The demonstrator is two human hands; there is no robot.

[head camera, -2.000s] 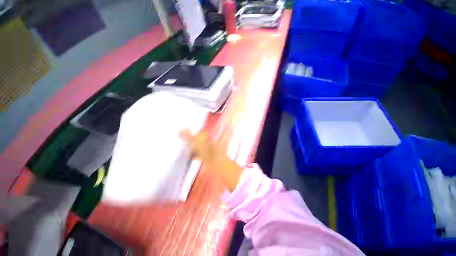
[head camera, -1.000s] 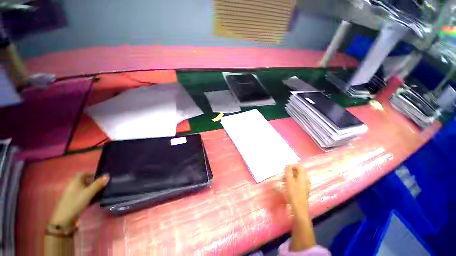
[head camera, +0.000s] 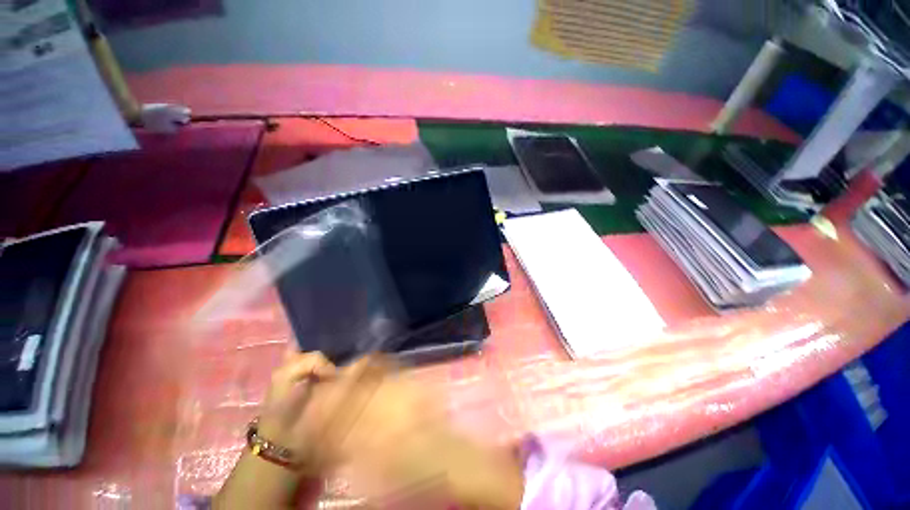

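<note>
A black panel (head camera: 434, 239) is tilted up in front of me, above a short stack of black panels (head camera: 449, 334). Clear film (head camera: 299, 239) with wrinkled glare hangs over the panel's left part. My left hand (head camera: 299, 398) is at the panel's lower left edge with fingers bent on it. My right hand (head camera: 399, 428) is blurred and crosses close to my left hand; its fingertips cannot be made out. A white sheet (head camera: 584, 284) lies flat to the right of the panel.
A pile of black panels and white sheets (head camera: 50, 339) stands at left, another (head camera: 728, 244) at right. Loose sheets (head camera: 349, 169) and a small dark panel (head camera: 561, 167) lie at the back. Printed paper (head camera: 60, 90) hangs at left. Blue bins (head camera: 798, 428) are at lower right.
The view has turned left. The top black panel, flat on its stack before, is now tilted up with clear film over it. My right hand has moved from the white sheet to beside my left hand.
</note>
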